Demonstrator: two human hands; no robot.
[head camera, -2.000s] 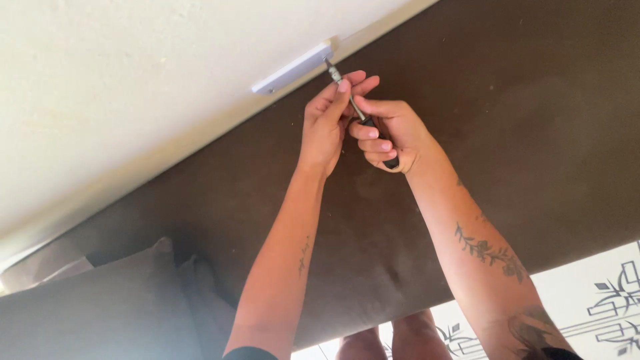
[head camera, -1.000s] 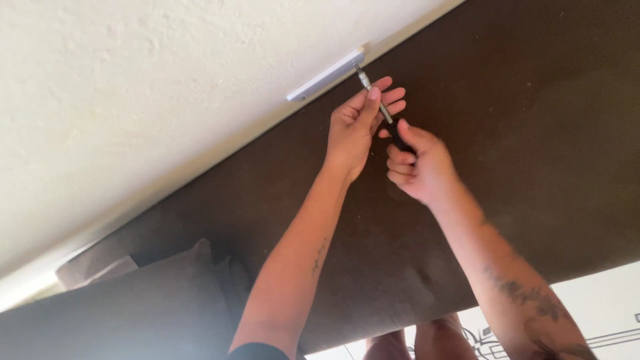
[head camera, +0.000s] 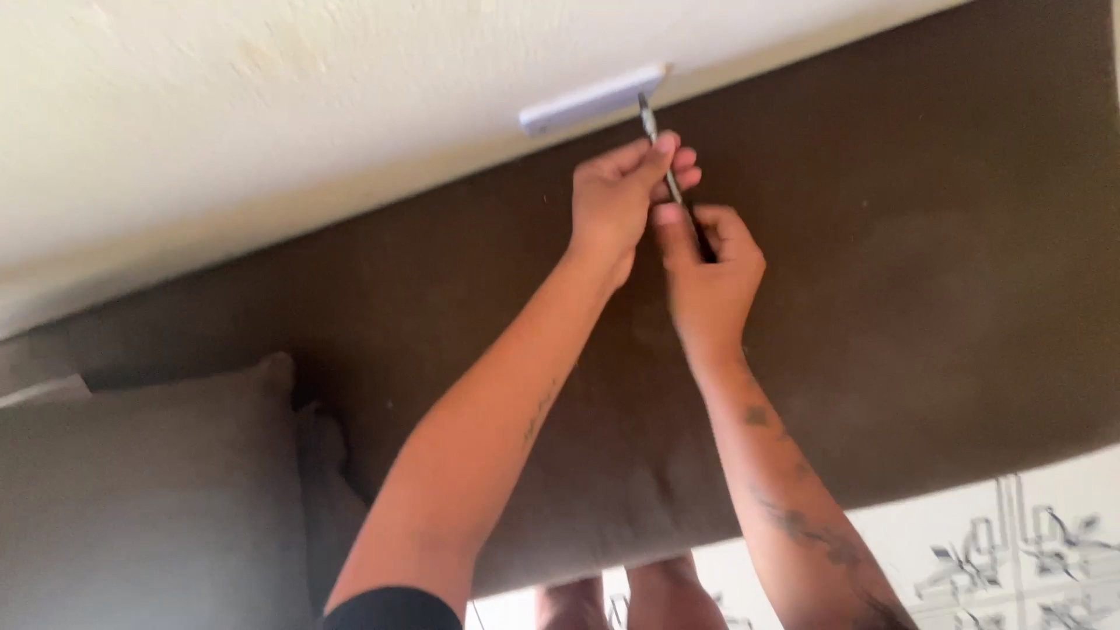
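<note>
A screwdriver with a metal shaft and a dark handle slants up to a white cover plate on the wall, its tip at the plate's right end. My left hand pinches the shaft between thumb and fingers, below a thicker metal collar. Just below it, my right hand grips the dark handle, most of which the fingers hide. A small dark spot, perhaps a screw or hole, shows at the plate's left end.
The textured light wall meets a dark brown upholstered seat right below the plate. A grey cushion lies at the lower left. Patterned floor tiles show beyond the seat's near edge, beside my legs.
My right hand has shifted its grip on the handle, and its fingers now point up towards the plate. The left hand stays on the shaft.
</note>
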